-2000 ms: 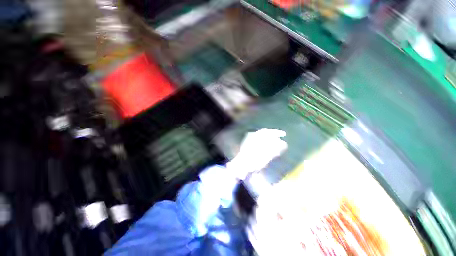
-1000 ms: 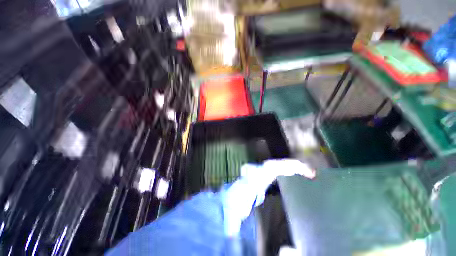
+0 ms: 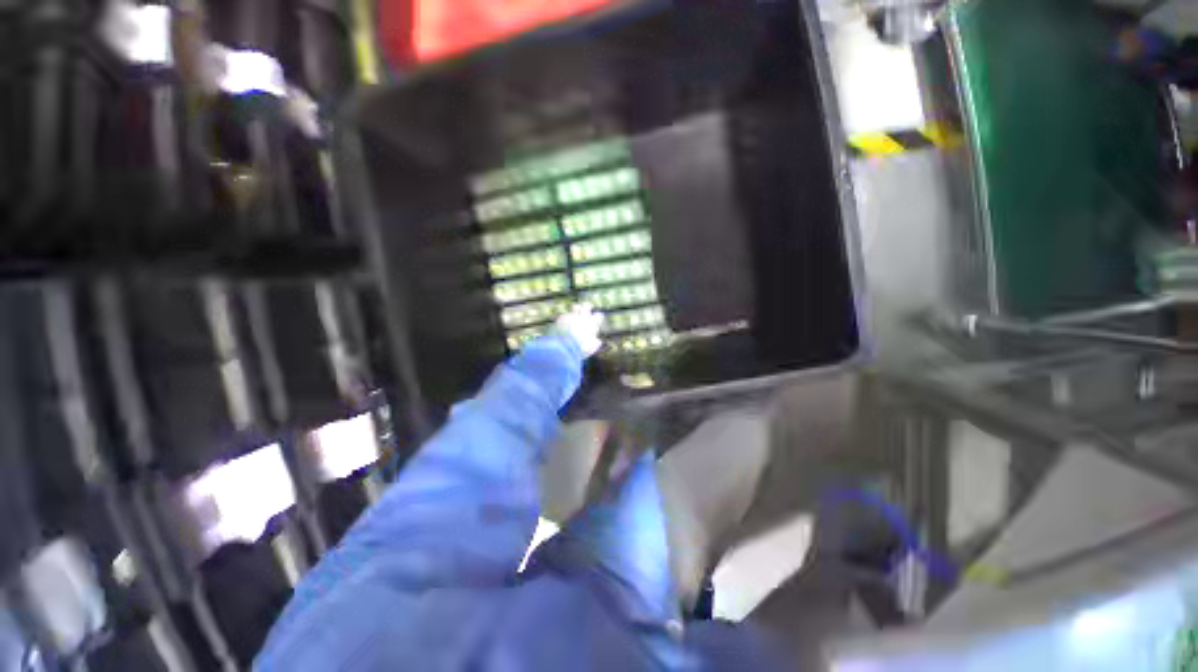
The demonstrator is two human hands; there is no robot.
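Observation:
A deep black bin (image 3: 855, 250) lies in front of me, below bench height. Rows of pale green panels (image 3: 604, 217) lie in it in two columns, with dark gaps between the rows. My left hand (image 3: 579, 328), white-gloved at the end of a blue sleeve, reaches down into the bin at the near rows of panels. It is small and blurred, and its fingers cannot be made out. Whether it touches or grips a panel cannot be told. My right hand is out of the picture.
A red bin (image 3: 493, 24) stands beyond the black bin. Stacked black trays (image 3: 145, 394) with white labels fill the left. A green surface (image 3: 1071, 171) is at the upper right. Metal frame bars and a blue cable (image 3: 887, 515) are at the lower right.
The view has turned down and left from the work board to the black bin. My left hand has moved from above the bench edge down into the bin.

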